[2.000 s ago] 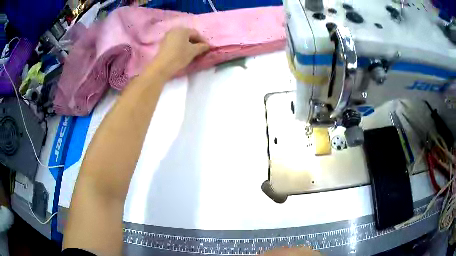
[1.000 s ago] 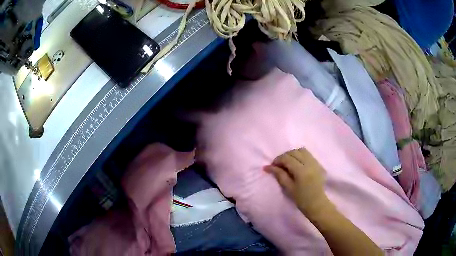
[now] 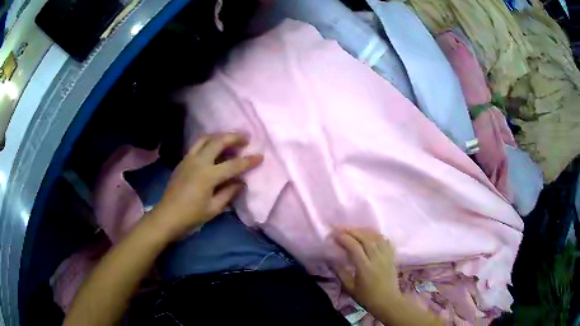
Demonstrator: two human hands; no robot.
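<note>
A pile of pale, smooth pink cut pieces (image 3: 356, 146) lies below the table edge, with wrinkles across its top layer and ragged layered edges at the lower right. My left hand (image 3: 213, 175) is on the pile's left side, fingers spread, gripping nothing that I can see. My right hand (image 3: 369, 264) rests on the near edge, fingers bent against the cloth; whether it pinches a layer cannot be told.
The curved blue table edge (image 3: 81, 99) runs down the left, with a black phone (image 3: 79, 22) on the table at top left. Blue-grey cloth (image 3: 216, 245) lies under the pile. Pale blue pieces (image 3: 426, 70) and beige cloth (image 3: 540, 95) lie at the right.
The view has swung from the machine down to the pile below the table. My left hand has come onto the pink pile. My right hand is now at its near edge.
</note>
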